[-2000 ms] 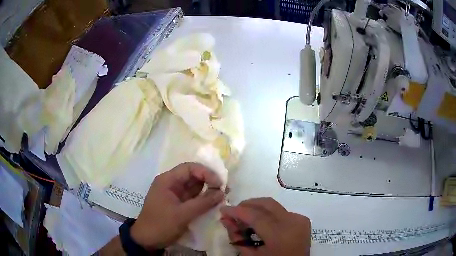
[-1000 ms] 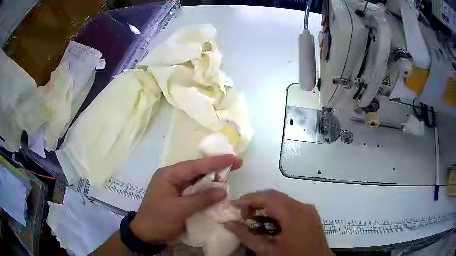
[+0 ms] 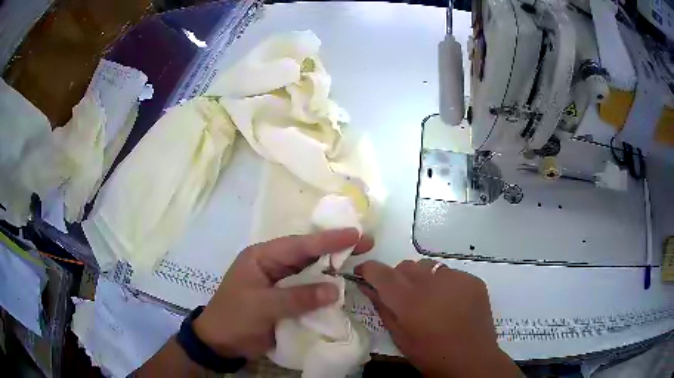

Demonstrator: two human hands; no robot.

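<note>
A cream garment piece point(image 3: 288, 144) lies heaped and chained across the table left of the machine, its near end running to the table's front edge. My left hand point(image 3: 273, 295) grips that near end between thumb and fingers. My right hand point(image 3: 436, 310) holds small dark snips point(image 3: 347, 277), mostly hidden in its fingers, with the tips at the cloth beside my left fingers. Cloth hangs in a bunch below my left hand. I cannot tell whether the blades are closed.
The white sewing machine point(image 3: 510, 81) stands at the right over its grey bed plate point(image 3: 532, 229). A pen point(image 3: 647, 221) lies right of the bed. Cloth pieces point(image 3: 81, 148) lie at far left near a purple plastic-covered bundle point(image 3: 159, 52). A printed ruler point(image 3: 576, 325) runs along the front edge.
My right hand has turned and the snips now point at the cloth by my left fingers. My left hand has moved up and slightly right, with the gripped cloth. The view has shifted a little.
</note>
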